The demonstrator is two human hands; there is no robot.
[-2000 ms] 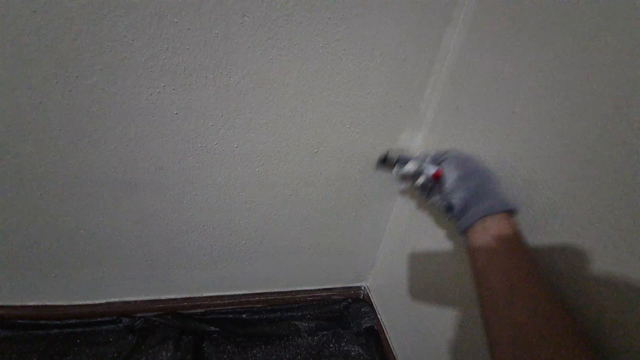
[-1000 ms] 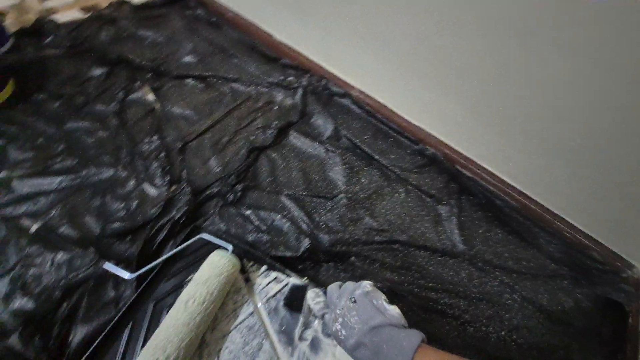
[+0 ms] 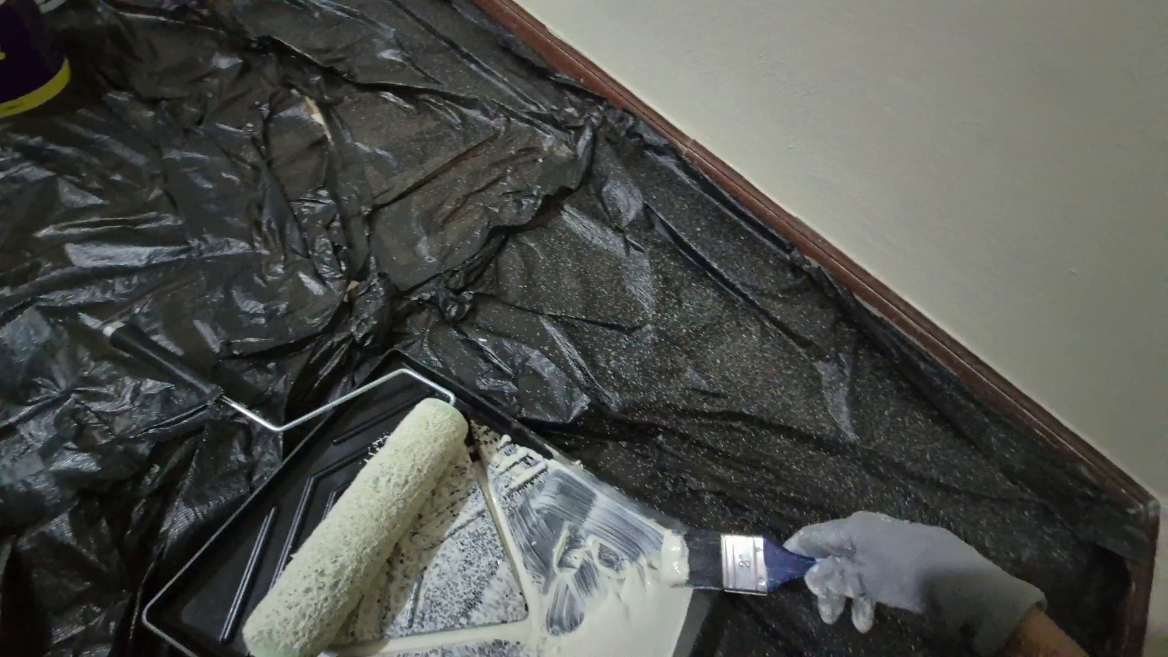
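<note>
My right hand (image 3: pixel 890 570), in a grey glove marked with paint, grips the blue handle of a flat paintbrush (image 3: pixel 744 563) at the lower right. Off-white paint coats the tips of its dark bristles, which are over the right edge of a black paint tray (image 3: pixel 260 525). A paint roller (image 3: pixel 360 529) with an off-white, paint-covered sleeve lies across the tray, its wire frame and black handle reaching out to the left. Wet paint (image 3: pixel 630 611) with brush streaks covers the tray's right part. My left hand is out of view.
Crumpled black plastic sheeting (image 3: pixel 511 255) covers the floor around the tray. A reddish-brown baseboard (image 3: pixel 821 251) runs diagonally below a pale wall (image 3: pixel 958 137). At the upper left stands a dark container with a yellow band (image 3: pixel 35 87).
My right hand was at the wall corner two seconds ago; now it is by the tray with the brush. The view has swung down from the wall to the floor.
</note>
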